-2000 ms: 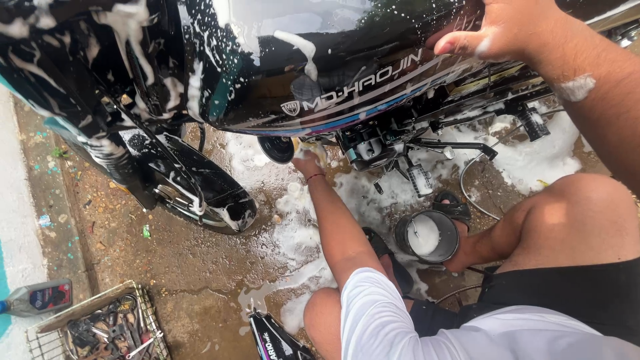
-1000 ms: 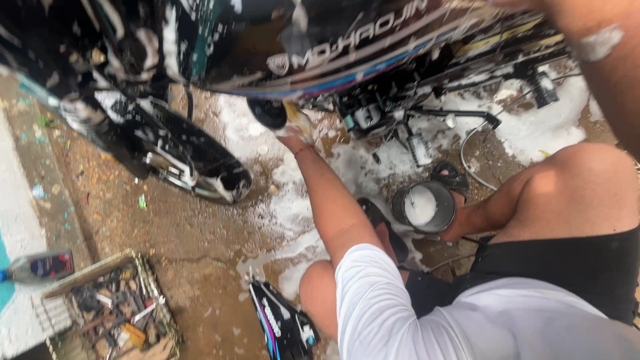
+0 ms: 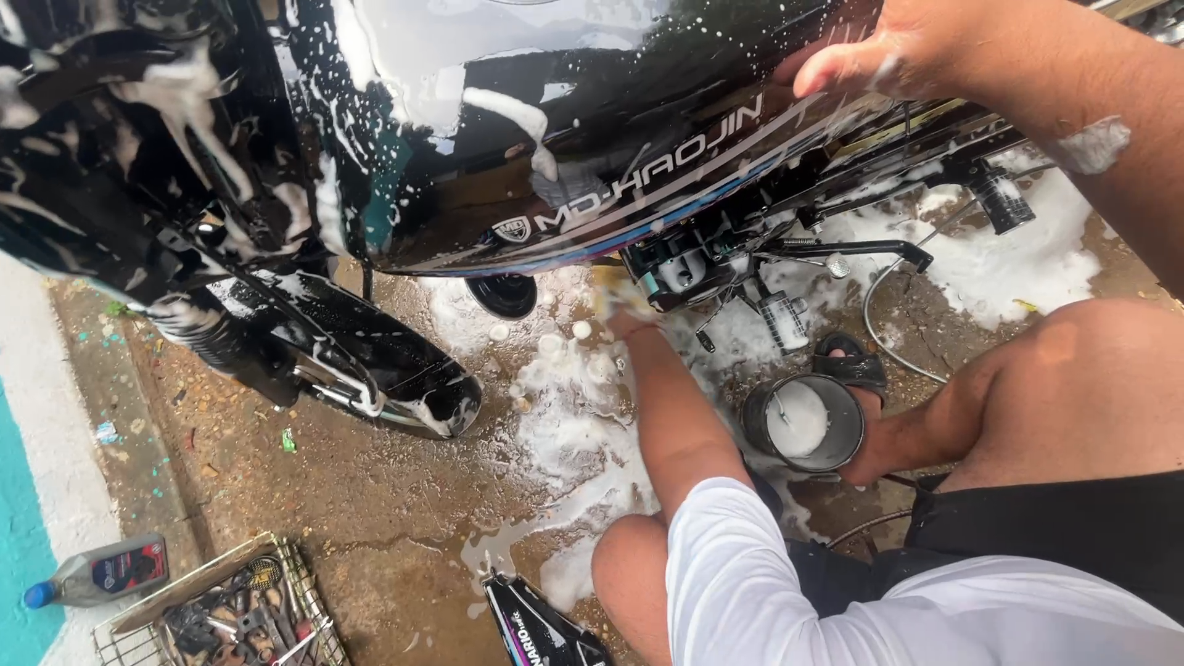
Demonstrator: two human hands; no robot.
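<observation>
A black motorcycle fuel tank, spotted with foam, fills the top of the head view. My right hand rests on its side, thumb spread, some fingers hidden. Below the tank my left hand is beside the engine, blurred and partly covered, around a yellowish sponge or cloth. Left of that hand is a round black part. The foamy front wheel fender lies farther left. A dark bucket of foamy liquid stands by my sandalled foot.
A wire basket of tools and metal parts sits at bottom left, beside a grey plastic bottle with a blue cap. A black side panel lies near my knee. Foam covers the wet ground; a thin hose curves near the footpeg.
My left hand with the yellowish thing has moved right, from close by the round black part to beside the engine. My right hand, mostly out of view one second ago, shows again on the tank.
</observation>
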